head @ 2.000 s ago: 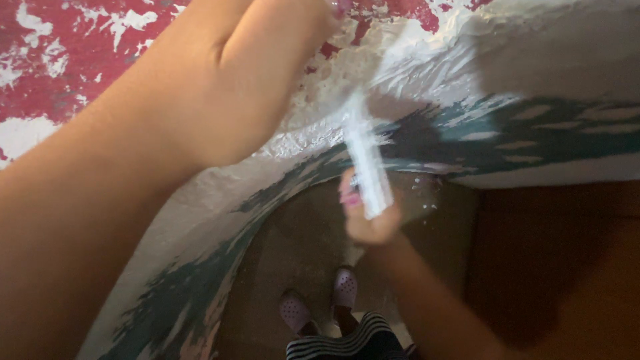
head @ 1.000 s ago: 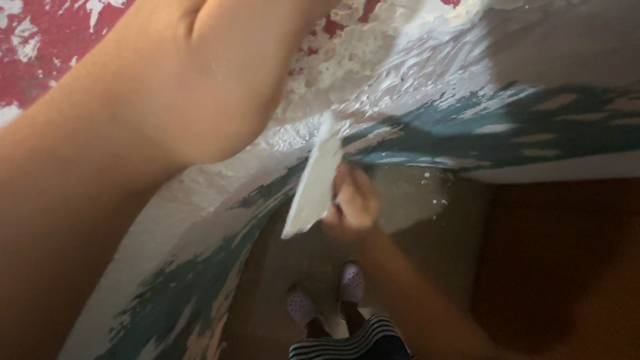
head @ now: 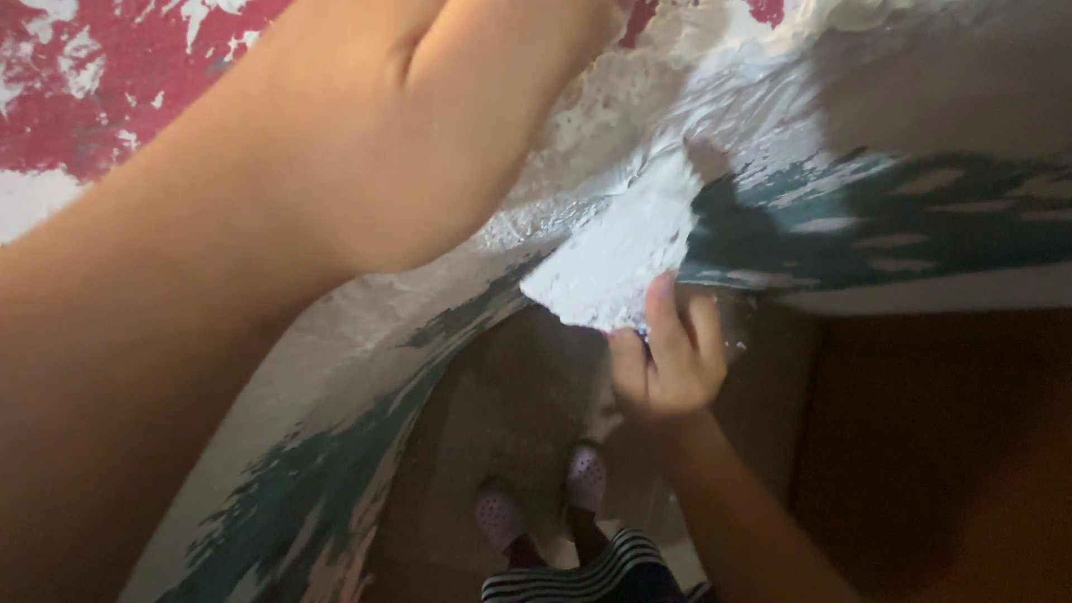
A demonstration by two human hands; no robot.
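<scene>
My right hand (head: pixel 674 356) grips the lower edge of a flat spreader (head: pixel 624 243), whose face is coated in white putty. The spreader's upper tip lies at or very close to the wet, ridged putty on the wall (head: pixel 745 100); contact is not certain. My left hand (head: pixel 502 75) is raised across the upper left, with the wrist and heel of the palm large in view. Its fingers run out at the top edge, so what they hold or touch is hidden. Near it the wall shows lumpy putty and red paint.
Red paint with white patches (head: pixel 134 92) covers the upper left wall; dark green paint (head: pixel 285 502) shows lower down. Below are the floor (head: pixel 502 402) with white specks and my feet in pink clogs (head: pixel 586 477). A dark brown surface (head: pixel 930 435) stands at the right.
The spreader has turned from nearly edge-on so that its coated white face shows broadly. My right hand has shifted a little. My left arm stays raised across the wall.
</scene>
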